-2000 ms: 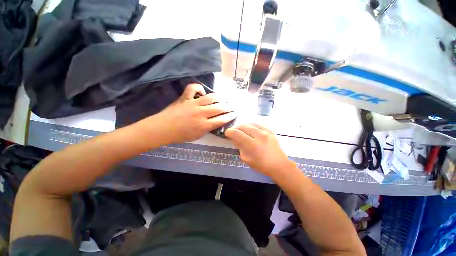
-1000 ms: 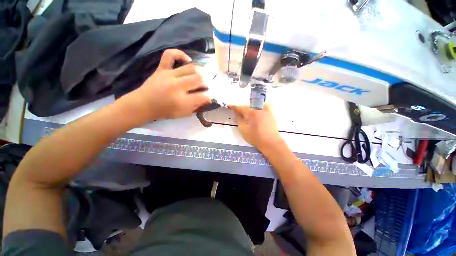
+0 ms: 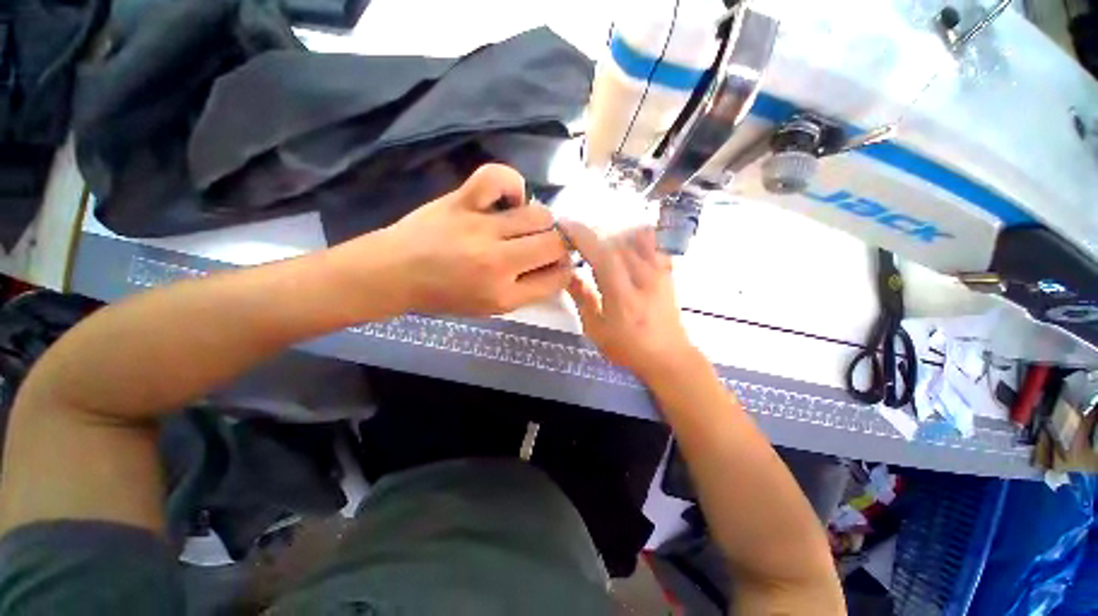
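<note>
The dark grey garment piece (image 3: 361, 120) lies bunched on the table left of the machine head. My left hand (image 3: 488, 253) is on the cloth's edge just left of the needle area, with fingers bent and a bit of dark cloth between them. My right hand (image 3: 626, 289) is beside it, fingertips at a small dark folded edge (image 3: 571, 250) between the hands. The presser foot area is washed out by lamp glare. The white sewing machine head (image 3: 891, 181) with blue stripe stands above and right of my hands.
Black scissors (image 3: 889, 349) lie on the table at right, beside white paper scraps (image 3: 957, 373) and a red-handled tool (image 3: 1033, 395). The ruler-marked grey table edge (image 3: 482, 349) runs in front. A blue basket (image 3: 945, 529) and blue bag are below right. Dark cloth hangs below left.
My right hand has moved up to the glare beside the foot, its fingers now more extended. The dark curved edge seen below my left hand a second ago no longer shows there. The view has shifted slightly.
</note>
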